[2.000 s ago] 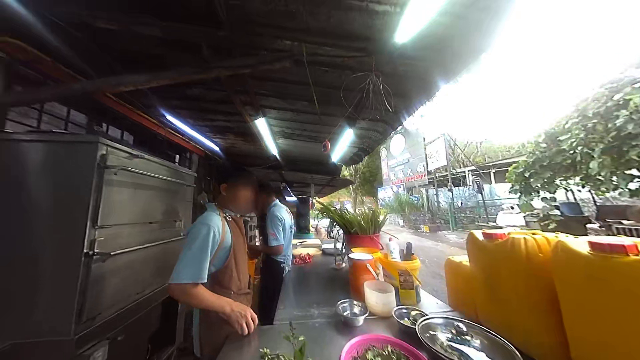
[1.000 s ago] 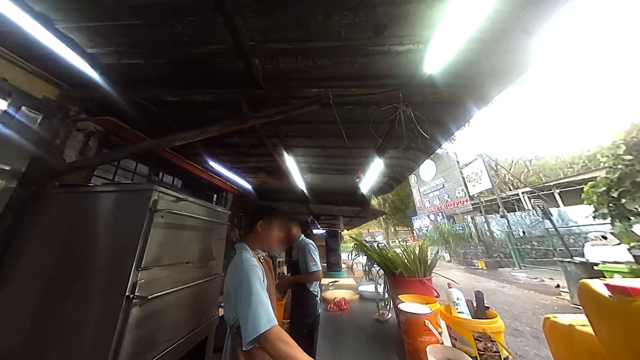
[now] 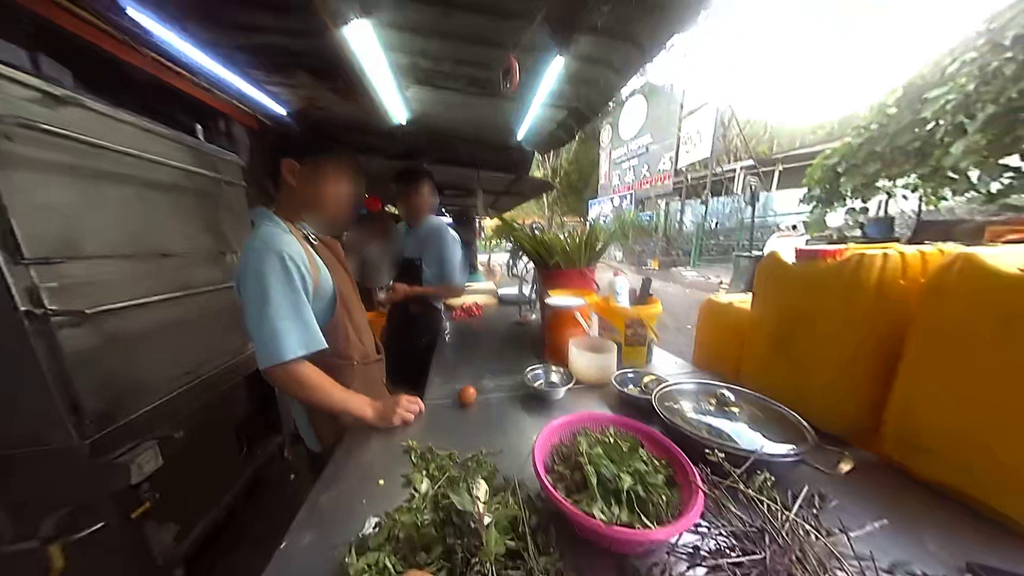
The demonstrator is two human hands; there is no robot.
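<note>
Neither of my hands can be made out; a small tan patch among the leaves at the bottom edge is too little to identify. A heap of leafy green herbs (image 3: pixel 456 520) lies on the steel table (image 3: pixel 488 432). To its right, a pink plastic colander (image 3: pixel 620 540) holds picked green leaves (image 3: pixel 612 476). Thin bare stems (image 3: pixel 760 524) are piled right of the colander. Farther back sits a small round brownish-orange thing (image 3: pixel 467 395), perhaps an egg, near a co-worker's closed hand (image 3: pixel 398 410), which rests on the table edge.
Behind the colander are a steel bowl (image 3: pixel 549 382), another bowl (image 3: pixel 638 384), a glass lid (image 3: pixel 734 420), a whitish tub (image 3: pixel 593 360) and an orange bucket (image 3: pixel 566 328). Yellow jerrycans (image 3: pixel 824 344) line the right. Two co-workers stand left, before a steel oven-like cabinet (image 3: pixel 136 240).
The round brownish-orange thing now shows on the table near the co-worker's hand, where none was visible two seconds ago. The farther co-worker has turned more this way. The view has tilted down.
</note>
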